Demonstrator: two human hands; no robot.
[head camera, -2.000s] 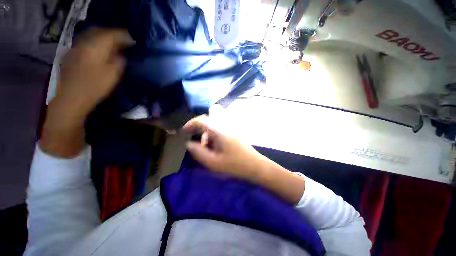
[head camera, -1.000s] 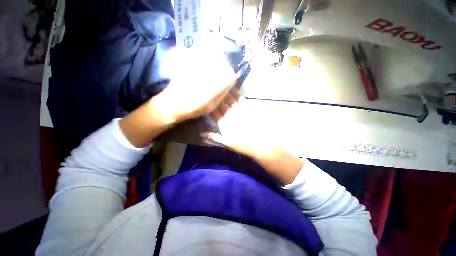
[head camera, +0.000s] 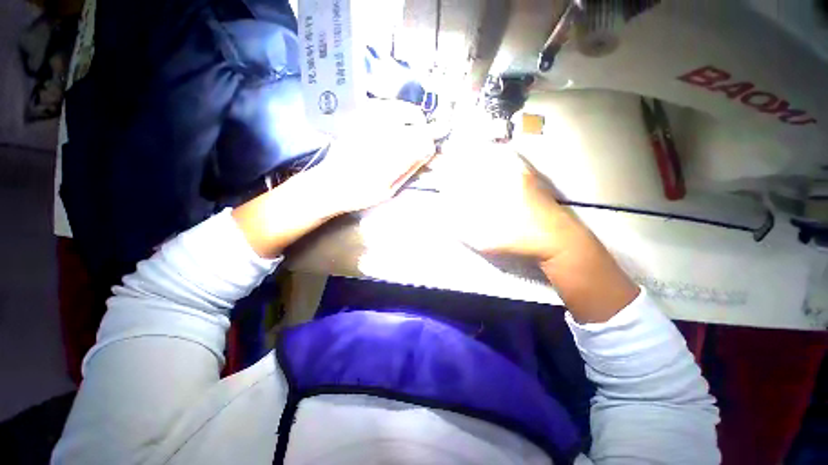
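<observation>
A navy garment piece (head camera: 154, 100) lies bundled left of the needle area of the white sewing machine (head camera: 726, 54). My left hand (head camera: 368, 173) lies on the cloth just below the hanging label strip (head camera: 329, 68), its fingertips pointing toward the needle area. My right hand (head camera: 513, 204) rests on the bed just right of and below the needle area. Both hands are washed out by the lamp glare. The presser foot and needle, the cloth under the fingers and any grip of the fingers cannot be made out.
Red-handled snips (head camera: 666, 159) lie on the machine bed under the arm. A thin dark rod with a hooked end (head camera: 672, 216) runs along the bed's right side. A printed scale (head camera: 699, 292) marks the front table edge. A purple apron (head camera: 399, 341) covers my lap.
My left hand has come from the far left to the needle area. My right hand has moved up and right from the table's front edge onto the bed. The navy cloth has shifted left.
</observation>
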